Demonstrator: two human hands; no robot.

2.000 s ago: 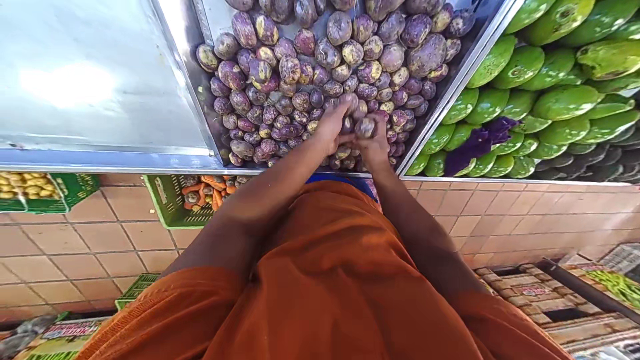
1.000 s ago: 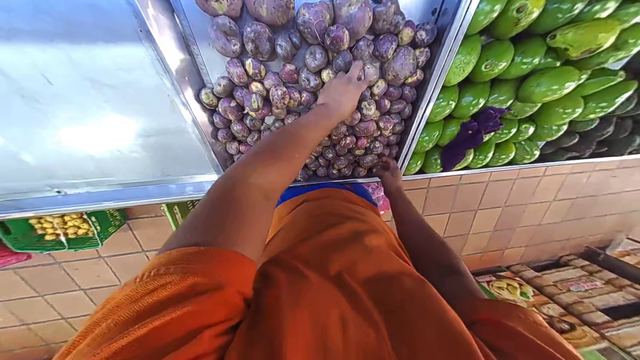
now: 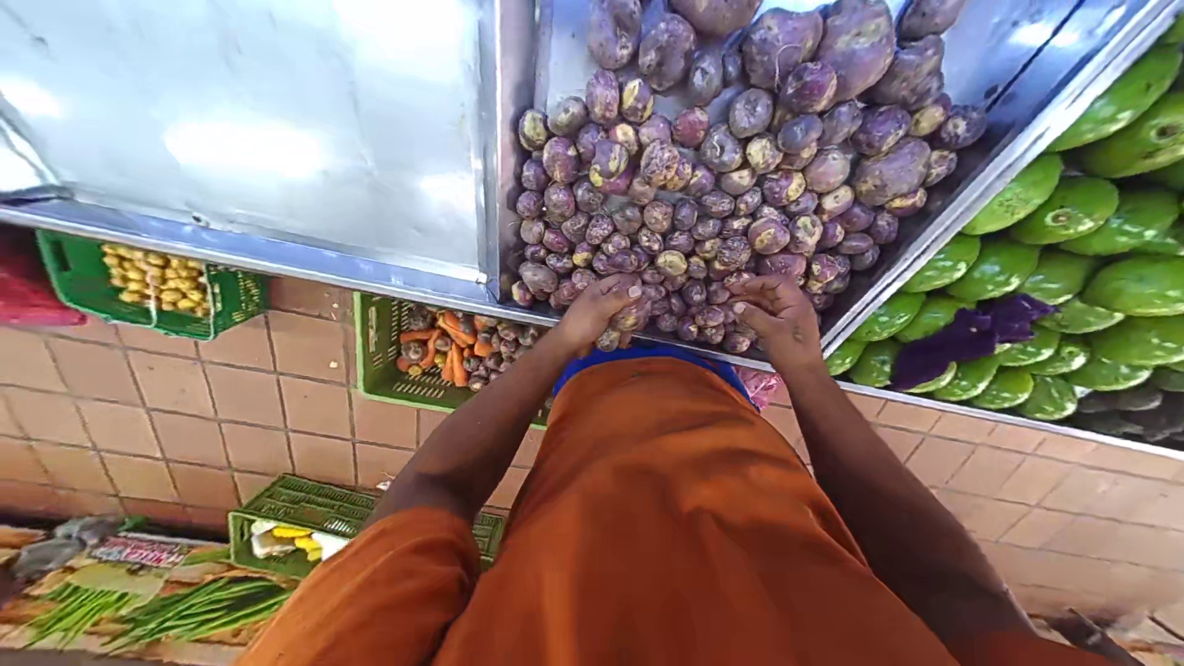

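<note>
Purple-and-yellow potatoes [image 3: 684, 213] of mixed sizes lie heaped in a metal display bin [image 3: 1008, 176]. The small ones gather near the front edge, with larger ones toward the back. At the front left of the heap, my left hand [image 3: 601, 314] is curled around a potato [image 3: 633, 311]. My right hand [image 3: 777, 319] rests at the front right of the heap, its fingers spread and touching small potatoes, with nothing plainly held.
A bare metal bin [image 3: 277, 120] adjoins on the left. Green fruits [image 3: 1110, 213] with a purple cloth [image 3: 971, 338] lie on the right. Beneath the counter, green crates hold small yellow potatoes [image 3: 162, 277] and carrots [image 3: 453, 347]. Another green crate [image 3: 305, 509] stands lower left.
My left hand has come back from the middle of the heap to its front edge. My right hand has moved from the bin's front rim onto the small potatoes.
</note>
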